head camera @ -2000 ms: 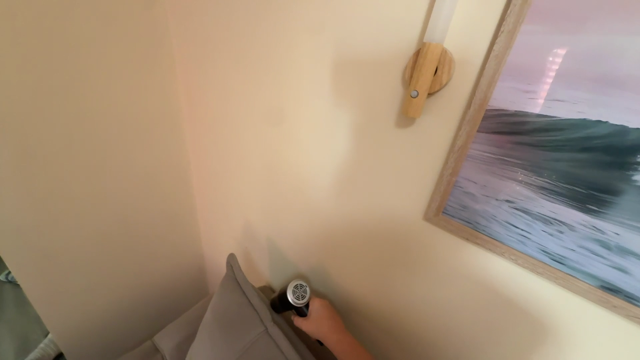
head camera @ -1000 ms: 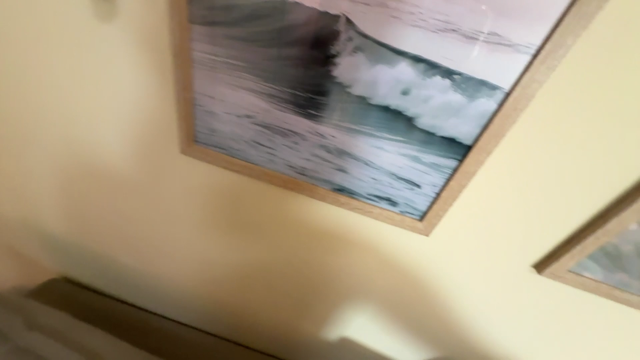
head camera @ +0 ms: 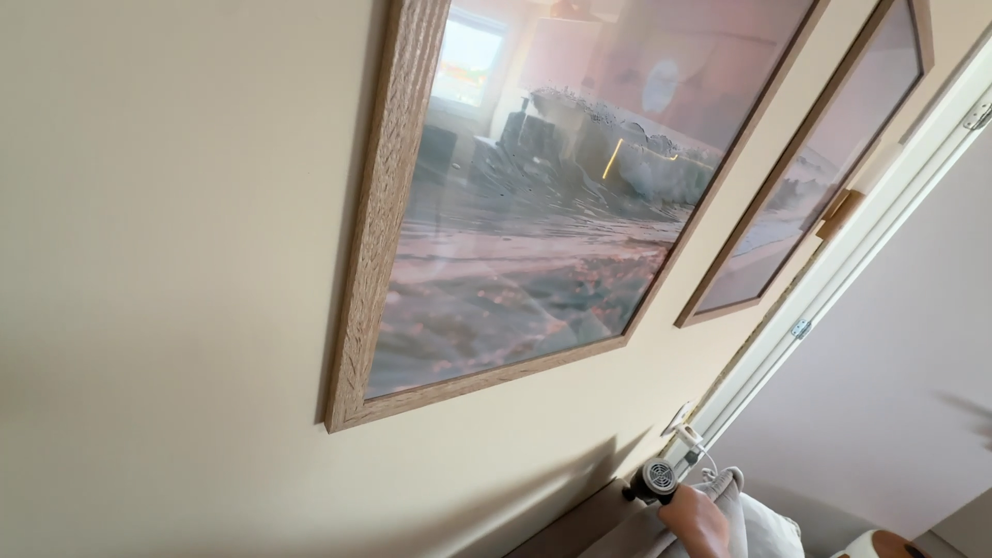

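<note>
My right hand (head camera: 695,519) is closed around a black handheld device (head camera: 657,479) with a round, silver, vented end. The device is at the bottom right of the view, beside the wall and just above a brown padded edge (head camera: 573,521), which looks like a sofa back or headboard. A grey cushion or fabric (head camera: 730,490) lies right beside the hand. The device's far end is small and partly hidden, so contact with the edge cannot be told. My left hand is out of view.
A large wood-framed wave picture (head camera: 496,372) hangs on the cream wall, with a smaller framed picture (head camera: 721,311) to its right. Beyond are a wooden wall light (head camera: 841,215), a white door frame (head camera: 775,372), a wall socket with a white plug (head camera: 683,430), and a white pillow (head camera: 771,531).
The view has swung far right along the wall. The hand and device, beside a grey cushion in the corner two seconds ago, are now near the socket and door frame.
</note>
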